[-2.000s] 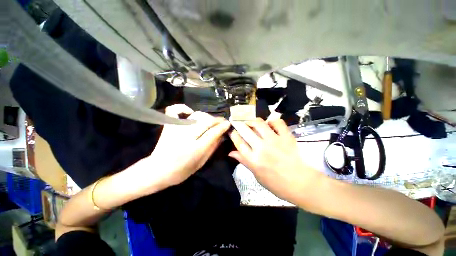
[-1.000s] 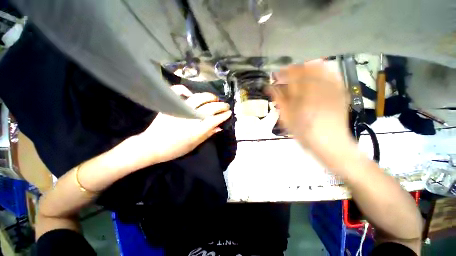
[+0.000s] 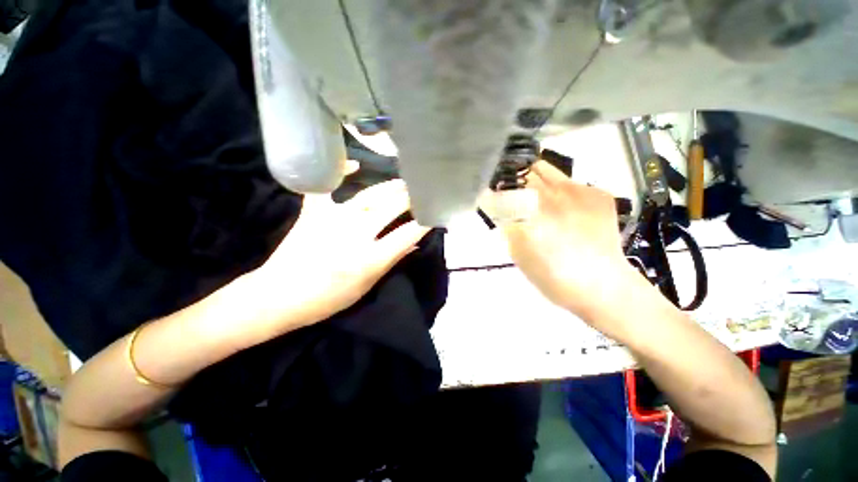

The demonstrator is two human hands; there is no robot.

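The black garment [image 3: 188,160] is heaped at the left and hangs over the table's front edge. My left hand [image 3: 343,235] lies on its right part, thumb and fingers closed on the cloth by the needle area. A blurred pale part of the sewing machine [image 3: 452,85] hides some of its fingertips. My right hand [image 3: 564,231] is just right of the needle area, fingers bent beside the dark metal parts under the machine head. A short black strip [image 3: 485,217] shows by its fingertips; whether it is held cannot be told.
On the white table [image 3: 527,320], black-handled shears [image 3: 673,259] and a wooden-handled tool [image 3: 696,179] lie right of my right hand, among black scraps [image 3: 757,226]. A clear plastic item [image 3: 828,325] is at the right edge. A red basket rim [image 3: 644,405] shows below the table.
My view has shifted, and the machine head looks different across the top. My right hand first left the left fingertips for the right side, and is now lower and less blurred. The garment spreads higher at left.
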